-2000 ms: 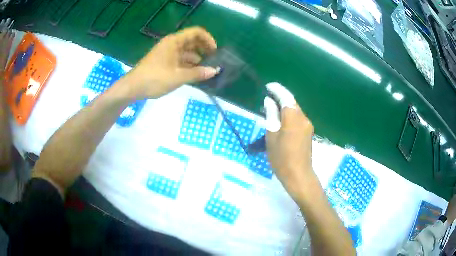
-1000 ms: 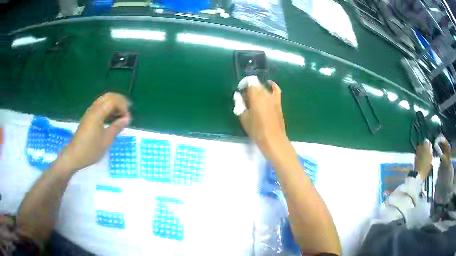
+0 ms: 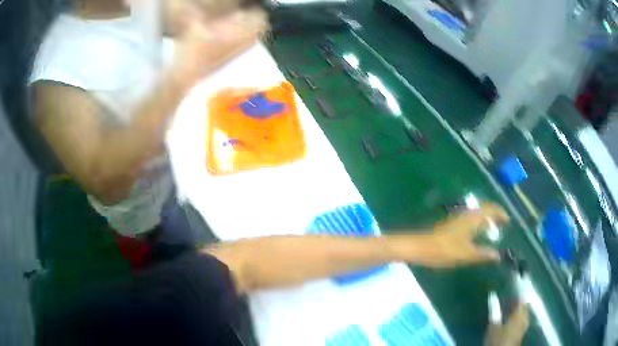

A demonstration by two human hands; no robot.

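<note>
The picture is blurred. My left hand (image 3: 467, 238) reaches over the green belt (image 3: 406, 182) at the right, thumb and fingers apart around a pale spot; I see no piece held. My right hand (image 3: 509, 328) is cut off by the bottom edge, with white-covered fingertips. A small dark part (image 3: 513, 260) lies between the two hands; whether my right hand holds it I cannot tell. A dotted blue sheet (image 3: 345, 221) lies partly under my left forearm, and more light blue sheets (image 3: 410, 328) lie at the bottom edge.
An orange tray (image 3: 257, 145) with blue-purple scraps stands on the white covering (image 3: 298, 196). A neighbouring person (image 3: 101, 115) in a white top is at the upper left, hands raised. Several dark frames (image 3: 369, 147) lie on the belt. Blue items (image 3: 559, 233) lie beyond it.
The view has swung left, bringing the orange tray and neighbour into sight. My left hand has moved out over the belt, near my right hand, which is now at the bottom edge.
</note>
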